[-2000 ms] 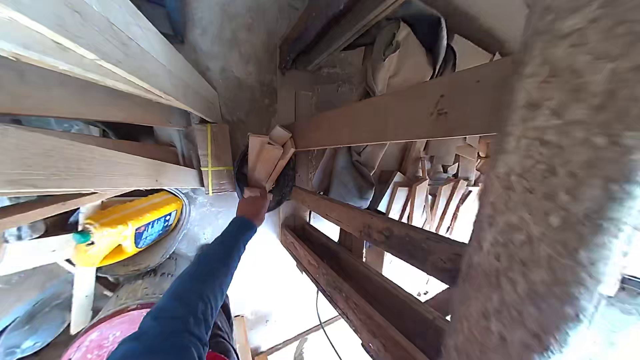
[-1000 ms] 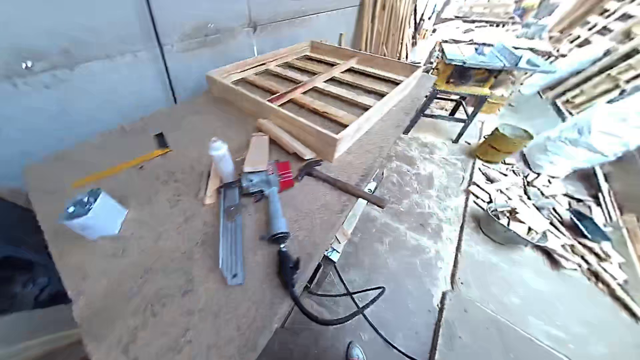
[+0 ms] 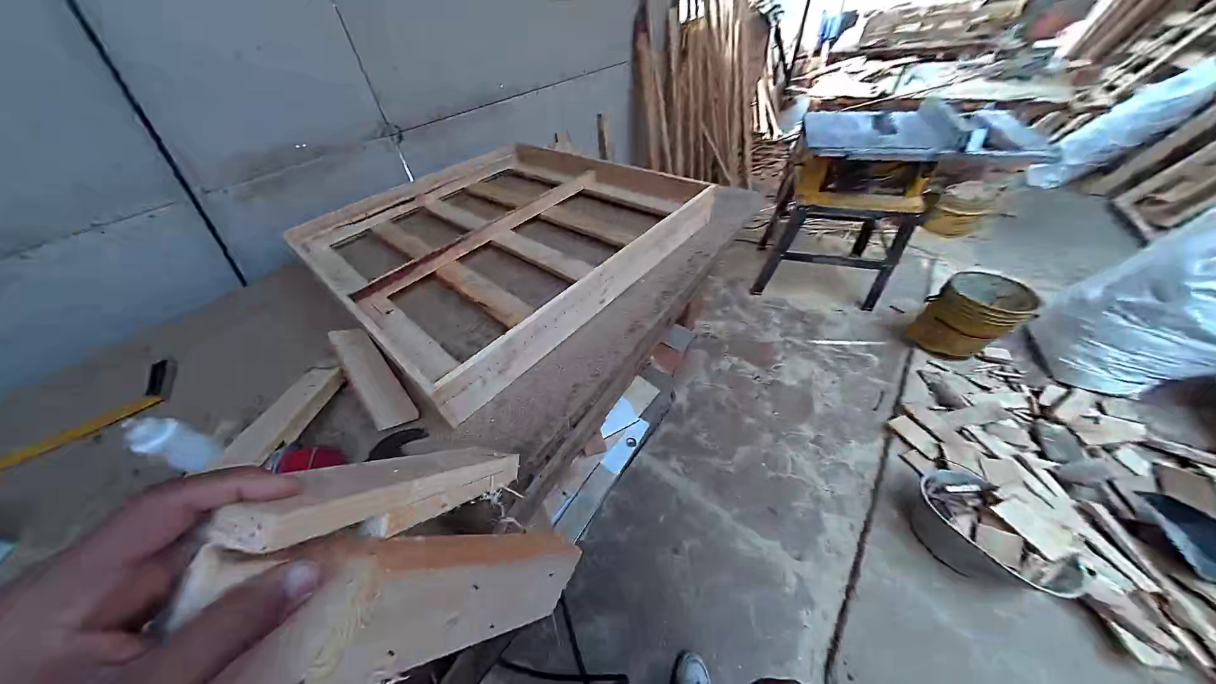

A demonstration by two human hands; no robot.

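Observation:
At the lower left, my left hand [image 3: 161, 570] is closed around several short wood offcuts [image 3: 437, 589], thumb on the lower piece and fingers over the upper one. Behind them on the workbench [image 3: 608, 351] lies a slatted wooden frame [image 3: 560, 313] with raised edges. Between hand and frame are two loose wood blocks [image 3: 372, 378], a white bottle [image 3: 171, 443], a red tool part [image 3: 312, 459] and a dark curved hammer head [image 3: 397, 443], all partly hidden. A yellow-bladed square [image 3: 81, 432] rests at the far left. My right hand is not in view.
A table saw [image 3: 860, 180] stands on the floor beyond the bench. To the right are a yellow bucket [image 3: 974, 313], a metal basin [image 3: 959, 541] of offcuts, scattered wood scraps [image 3: 1054, 427] and a plastic-wrapped bundle [image 3: 1140, 304]. Upright wood strips [image 3: 698, 90] lean by the wall.
Two seconds ago a hand was on wood pieces at a dark container; one second ago no hand showed. Now my left hand is in view, holding offcuts over the bench. The view has swung greatly.

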